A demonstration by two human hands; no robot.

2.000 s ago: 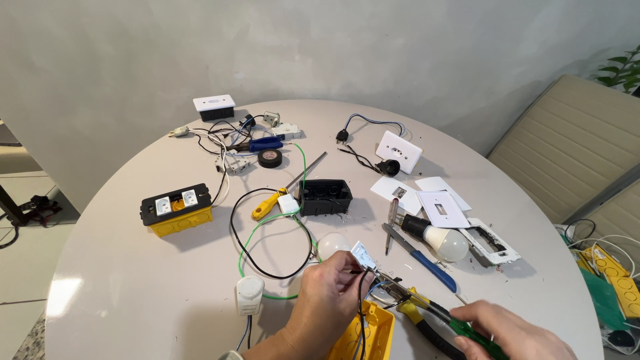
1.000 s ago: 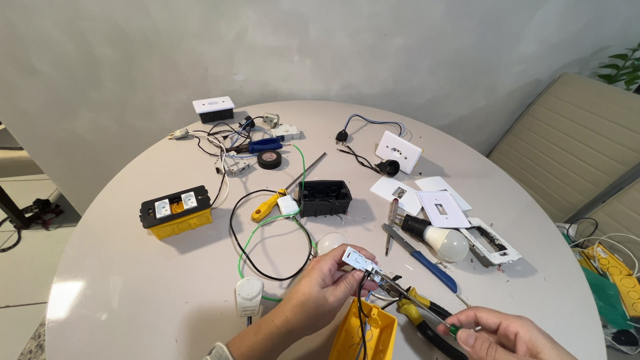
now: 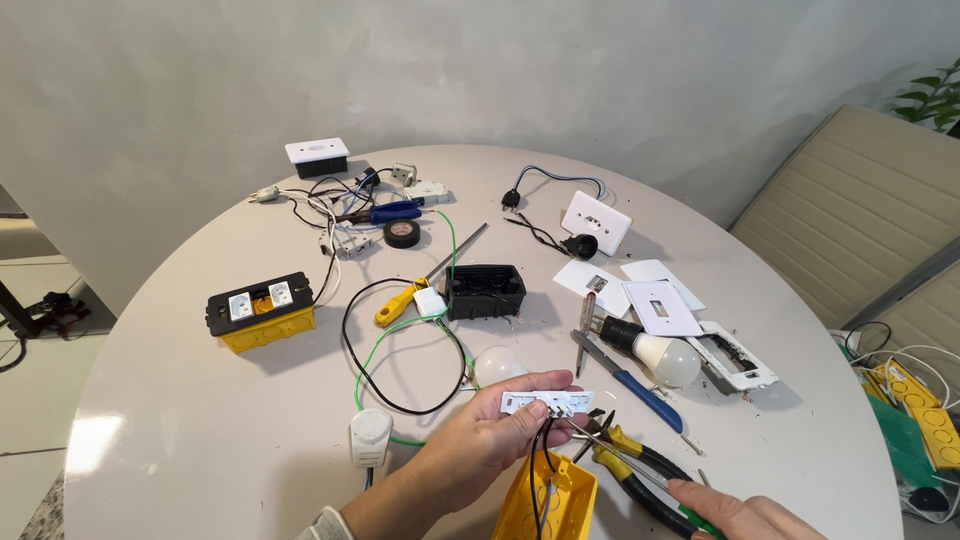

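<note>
My left hand [image 3: 487, 431] grips a white electrical switch or socket module [image 3: 547, 403] between thumb and fingers, its terminals facing me. Black wires [image 3: 535, 469] run from the module into a yellow wall box [image 3: 559, 502] just below. In my right hand [image 3: 739, 514] is a green-handled screwdriver [image 3: 637, 469], its thin shaft pointing at the module's terminals; whether the tip touches a screw I cannot tell. Pliers [image 3: 637, 480] with yellow and black handles lie beneath the shaft. Close behind my left hand are a white bulb [image 3: 499, 365] and a blue-handled knife [image 3: 637, 382].
A black box [image 3: 486, 292] and yellow-handled screwdriver [image 3: 401, 302] lie mid-table. At left sits a yellow box with sockets [image 3: 262, 315]. Behind are black tape [image 3: 401, 233], blue pliers [image 3: 386, 213] and wires. White plates [image 3: 660, 307], a frame [image 3: 735, 356] and a bulb [image 3: 667, 360] occupy the right.
The module in my left hand has turned from an angled pose to lie roughly level, its terminals toward me. My right hand has moved down and right with the screwdriver.
</note>
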